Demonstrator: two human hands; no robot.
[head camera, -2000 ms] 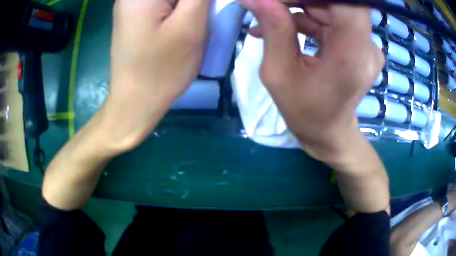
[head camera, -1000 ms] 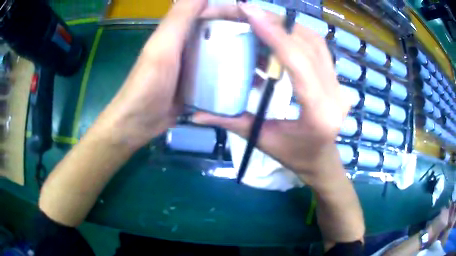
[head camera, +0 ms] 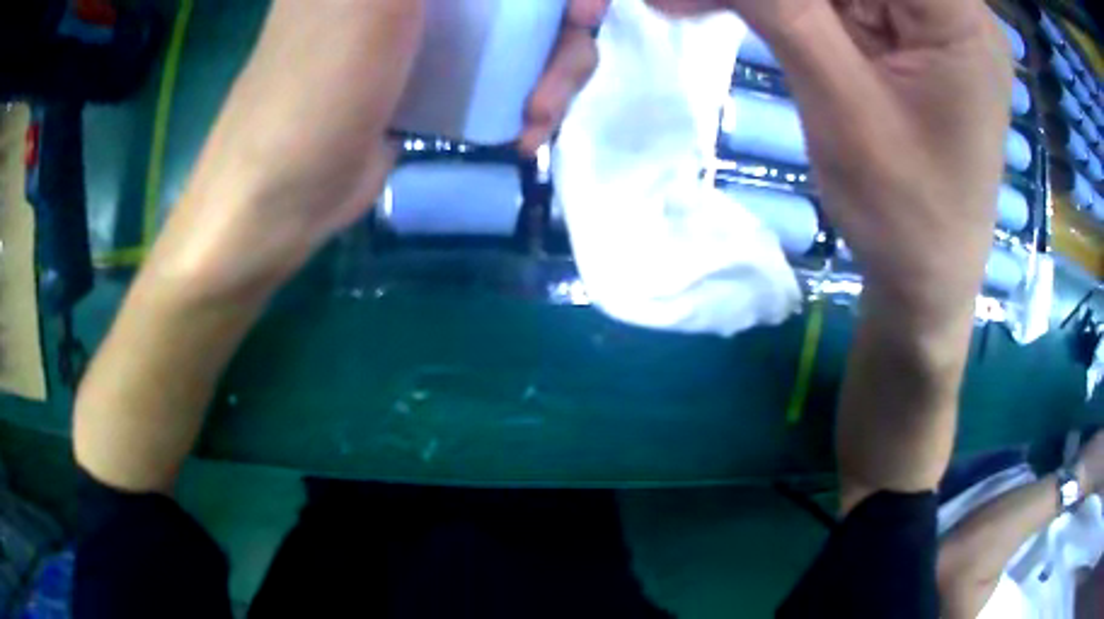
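A pale blue-white plastic housing (head camera: 478, 73) is in my left hand (head camera: 339, 109) at the top of the picture, its upper part cut off by the edge. Fingers curl around its right side. My right hand (head camera: 884, 73) is at the upper right, over the tray, its fingertips cut off at the top edge; whether it holds anything cannot be seen. A crumpled white cloth (head camera: 666, 206) lies between my hands over the clear tray. Another housing (head camera: 454, 200) lies in the tray below the held one. The thin black tool is not visible.
The clear tray (head camera: 835, 285) of housings extends right, with more housings at the far right. A black heat gun (head camera: 61, 206) lies at left beside tan cardboard (head camera: 18, 278). Yellow tape (head camera: 157, 133) marks the green mat (head camera: 484, 399). A person's arm (head camera: 1005, 532) shows at lower right.
The housing has moved up from mid-view, partly out of the picture. My right hand has moved up and right, away from the housing, and the black tool has left view. More of the cloth shows.
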